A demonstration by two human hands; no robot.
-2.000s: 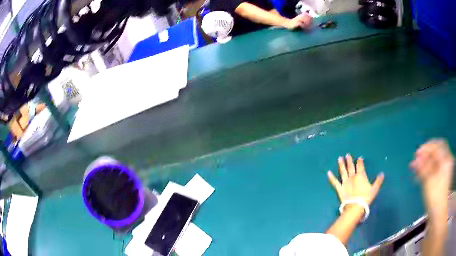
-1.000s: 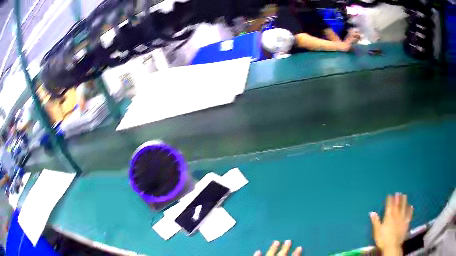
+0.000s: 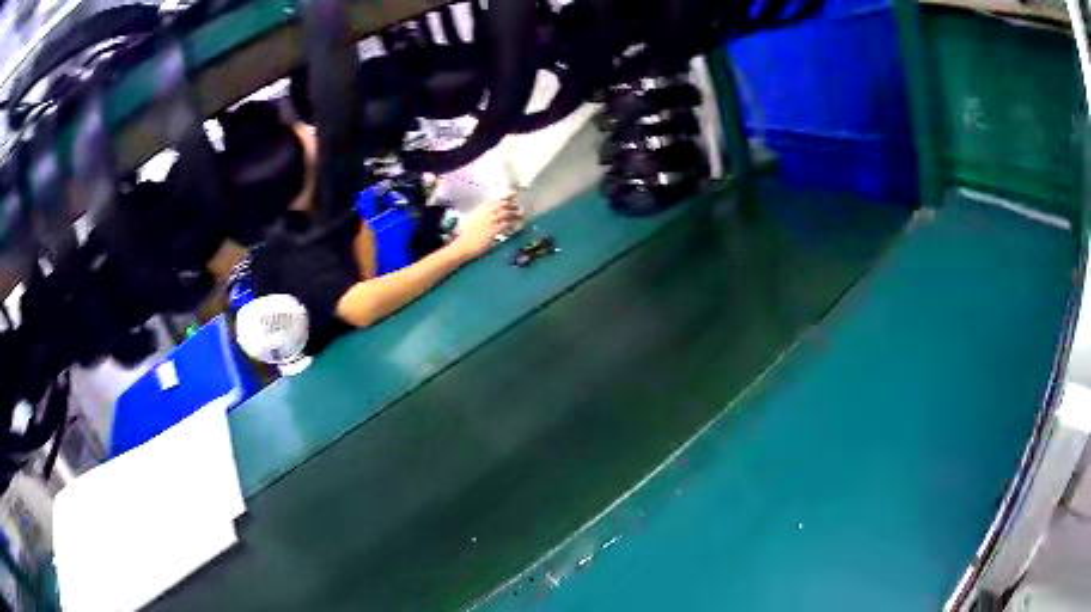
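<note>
Neither of my hands is in the picture. Nearest in front of me is the green bench top (image 3: 826, 454), which runs from the bottom up to the right. Beside it lies the darker, sunken belt strip (image 3: 538, 383). Black headphones (image 3: 479, 120) hang in a blurred row from a rail (image 3: 227, 74) across the top left. A stack of black headphones or similar black rings (image 3: 652, 144) stands on the far ledge.
A person in black (image 3: 305, 269) sits across the belt, one arm on the far ledge (image 3: 407, 341). A small white fan (image 3: 273, 330), white sheets (image 3: 150, 514), a blue bin (image 3: 180, 383) and a small dark object (image 3: 534, 251) are there. A blue panel (image 3: 826, 102) stands at the back.
The view has swung right. My two hands, the purple-rimmed cylinder and the phone-like object on white paper have left the picture. The headphone row now fills more of the top.
</note>
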